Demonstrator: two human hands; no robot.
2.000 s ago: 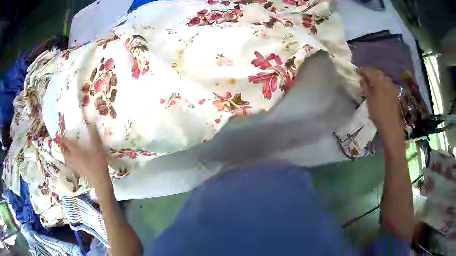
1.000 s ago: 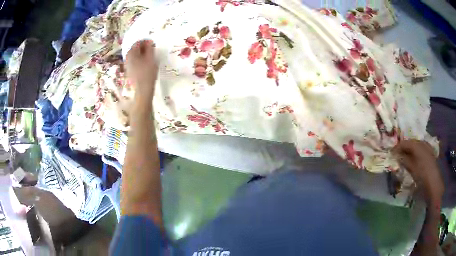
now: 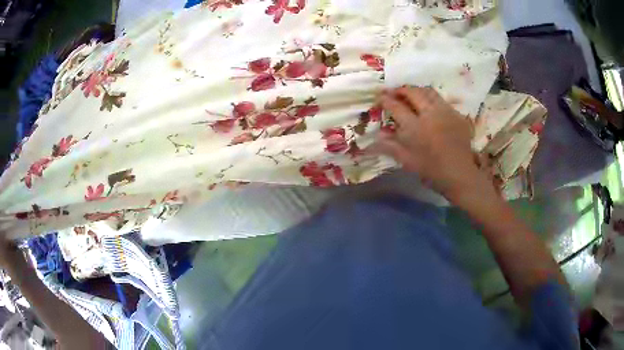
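The cream floral garment [image 3: 260, 109] with red-pink flowers lies across the white pressing buck [image 3: 239, 215]. Its cloth is drawn out in long folds towards the lower left. My right hand [image 3: 427, 137] is on the garment right of the middle, fingers bent with cloth pinched at the fingertips. My left hand [image 3: 8, 249] is at the far left edge, dark and partly cut off, at the garment's drawn-out corner; its fingers are hard to see. A gathered floral part [image 3: 510, 133] lies right of my right hand.
The grey-purple rest pad [image 3: 547, 82] lies at the right, with the steam iron [image 3: 592, 113] on it, partly blurred. White and blue striped hangers [image 3: 140, 273] and blue cloth [image 3: 37, 85] are at the left. Floral cloth [image 3: 612, 266] hangs at the lower right edge. The floor is green.
My left hand has moved down and out to the far left, and the garment is stretched that way. My right hand has moved from the garment's right end towards the middle.
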